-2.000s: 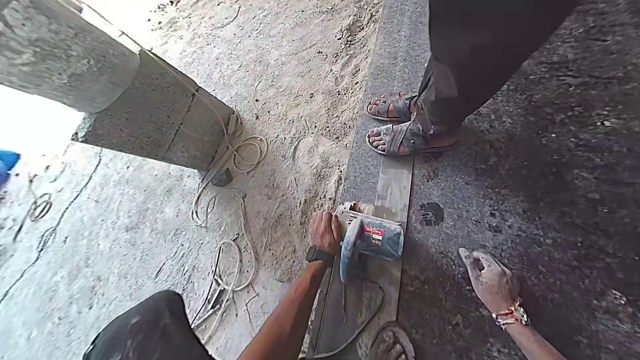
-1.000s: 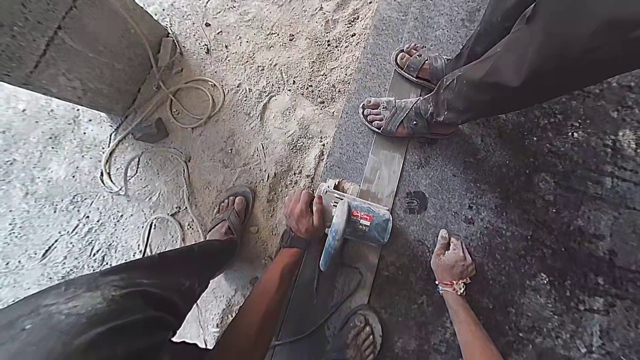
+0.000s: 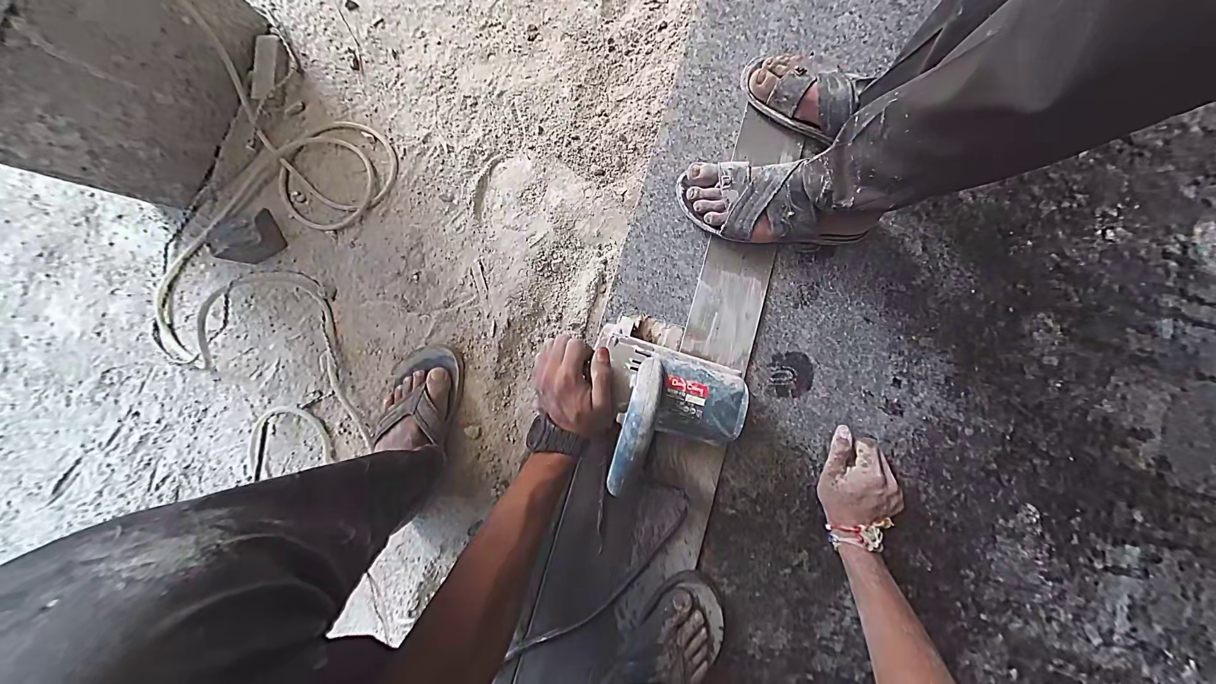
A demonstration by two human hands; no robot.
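A blue and silver handheld power cutter [image 3: 698, 399] lies across a flat metal straightedge [image 3: 731, 304] on a grey speckled stone slab [image 3: 655, 256]. My left hand [image 3: 573, 385], with a dark band at the wrist, is curled against the cutter's left end; its grip is partly hidden. The cutter's blue handle [image 3: 635, 427] points toward me and has no hand on it. My right hand [image 3: 860, 480], dusty and with a colored thread bracelet, is held to the right of the cutter over the dark stone, its fingers folded in with nothing visible between them.
Another person's sandaled feet [image 3: 760, 199] stand on the straightedge and slab beyond the cutter. My slippered feet [image 3: 418, 394] are either side of my left arm. A dark cable [image 3: 617, 594] curves below the cutter. Pale cord [image 3: 328, 180] lies coiled beside a concrete block [image 3: 114, 95] on sandy ground.
My right hand's fingers have folded in further. My left hand stays at the cutter's end. The view has shifted, and my left foot has come into sight since the oldest frame.
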